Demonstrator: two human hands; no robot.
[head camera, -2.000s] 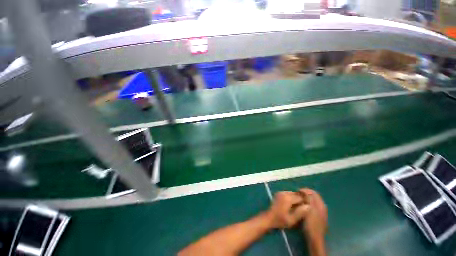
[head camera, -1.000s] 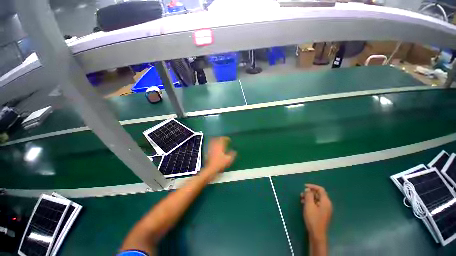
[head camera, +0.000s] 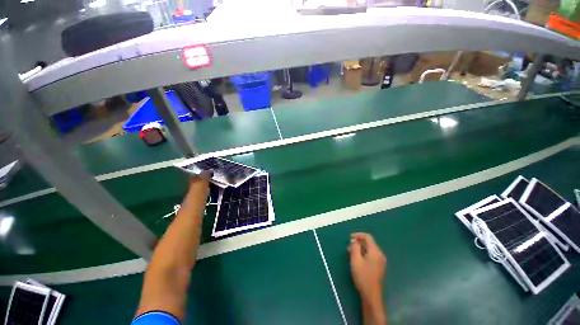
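Note:
Two small solar panels with white frames are on the green conveyor belt at centre left. My left hand (head camera: 202, 179) is at the near edge of the upper panel (head camera: 224, 170), which is tilted up and overlaps the lower panel (head camera: 245, 204); my fingers are partly hidden at its edge. The lower panel lies flat, dark side up, near the pale rail. A thin white cord (head camera: 175, 211) trails left of them. My right hand (head camera: 367, 263) is over the green workbench, empty, with fingers loosely curled.
Several panels (head camera: 524, 241) with a bundled white cord (head camera: 488, 240) lie on the bench at right. More panels (head camera: 28, 305) lie at lower left. A slanted post (head camera: 82, 184) and overhead shelf (head camera: 286, 54) stand in front. A blue bin (head camera: 252, 92) is behind.
My left hand has moved left onto the upper panel, which is now tilted. My right hand stays over the bench. The view has shifted, so the panels at right appear further left.

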